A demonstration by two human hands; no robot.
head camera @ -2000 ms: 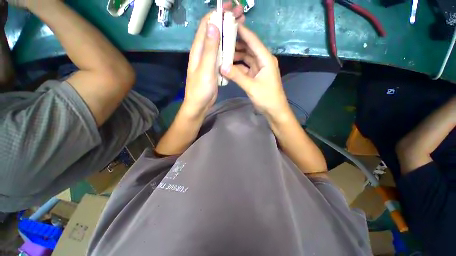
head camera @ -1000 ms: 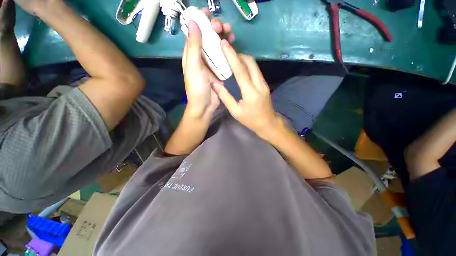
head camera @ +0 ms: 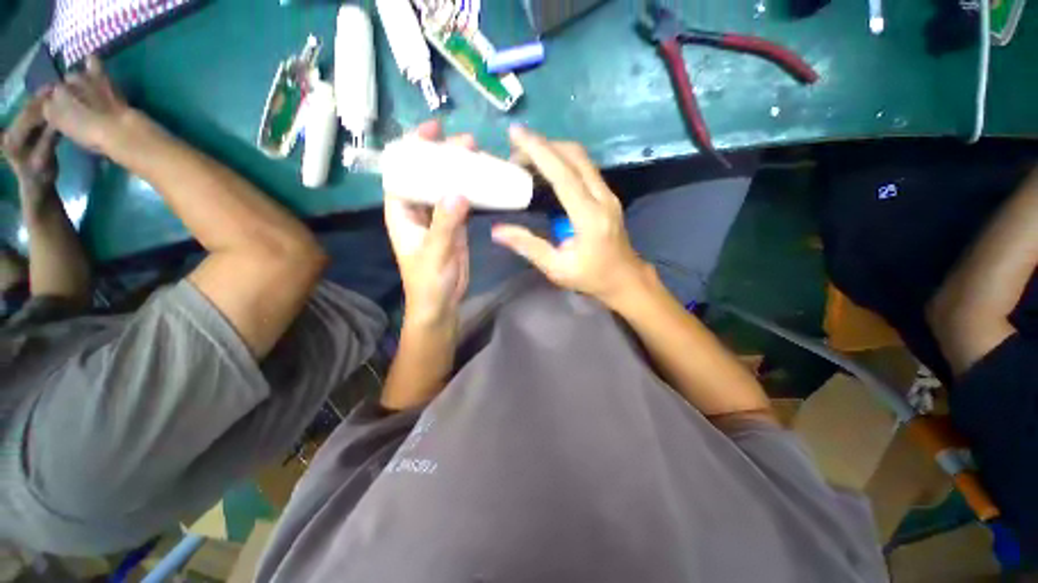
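Note:
A closed white handheld unit [head camera: 458, 175] lies roughly level above the bench's front edge, its metal tip pointing left. My left hand [head camera: 430, 245] grips it from below, with the thumb on its near side and fingertips behind it. My right hand [head camera: 578, 222] is open at the unit's right end, fingers and thumb apart, not closed on it. A small blue spot shows beside the right palm; I cannot tell what it is.
On the green bench [head camera: 592, 114] are white units [head camera: 355, 74], open shells with green boards [head camera: 476, 66], a blue cylinder [head camera: 517, 57] and open red-handled cutters [head camera: 683, 80]. A person in grey [head camera: 137, 387] sits at left, another in black [head camera: 990, 376] at right. Cardboard [head camera: 848, 427] lies below.
The white unit has turned from upright to nearly level. My right hand has opened away from it. The view has shifted, showing more of the bench and the blue cylinder.

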